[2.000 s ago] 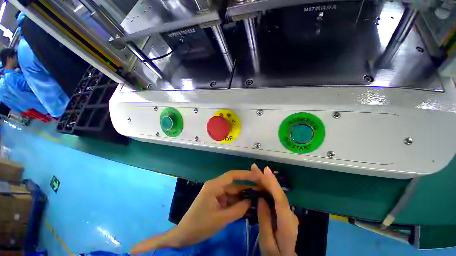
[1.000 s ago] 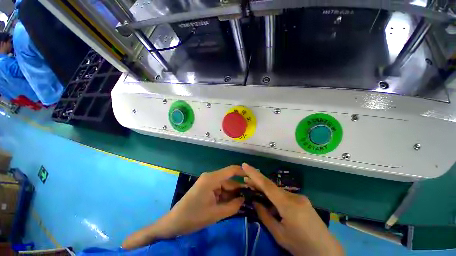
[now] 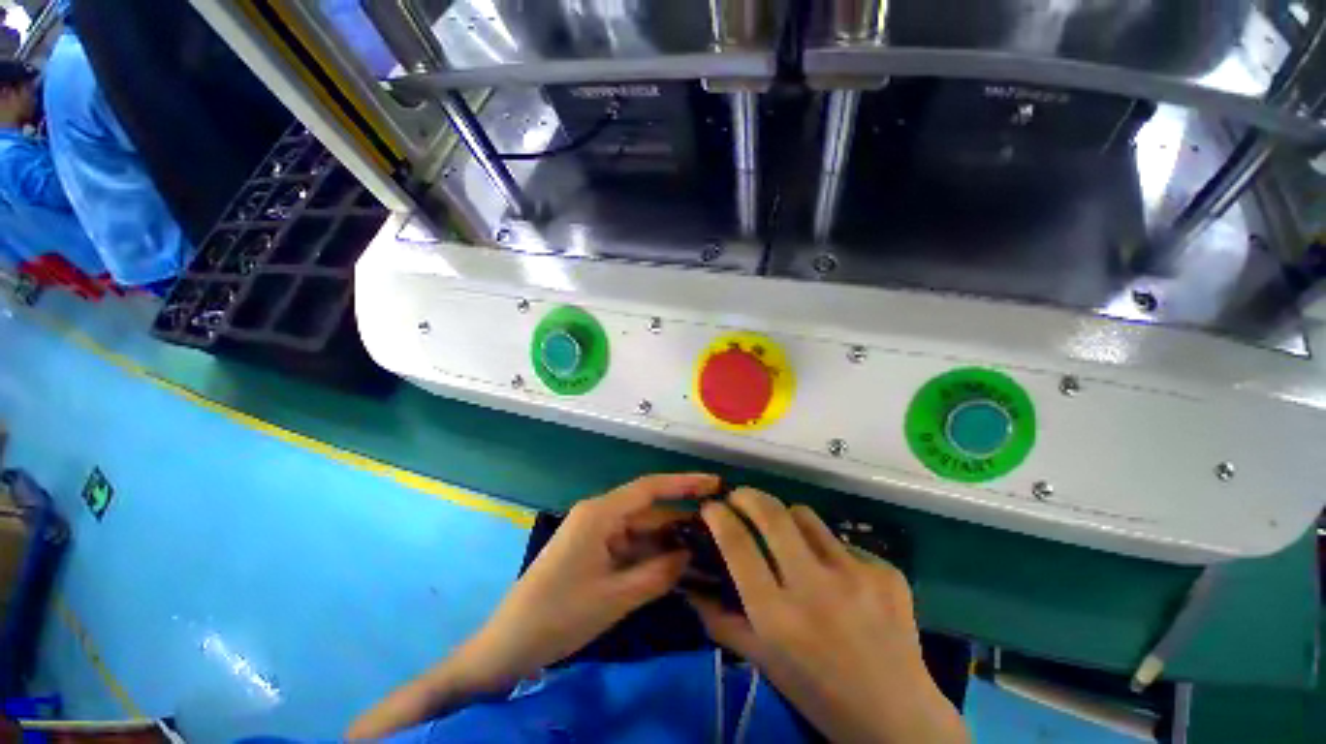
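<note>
My left hand (image 3: 589,574) and my right hand (image 3: 814,611) are bare and meet low in the middle of the view, below the white front panel. Between them they hold a small black housing part (image 3: 701,550), mostly hidden by the fingers. My right fingers lie over its top and my left thumb and fingers hold its left side. Another black housing part (image 3: 873,544) lies on the green bench edge just right of my right hand.
The press's white panel (image 3: 1134,436) carries two green start buttons (image 3: 564,352) and a red emergency stop (image 3: 737,385). A black pocketed parts tray (image 3: 276,305) stands at left. A person in blue (image 3: 109,160) is at far left. A black tray (image 3: 640,632) lies below my hands.
The view has shifted left, so the panel and buttons sit further right. My right fingers have moved over the top of the held part. The loose housing part is now partly covered by my right hand.
</note>
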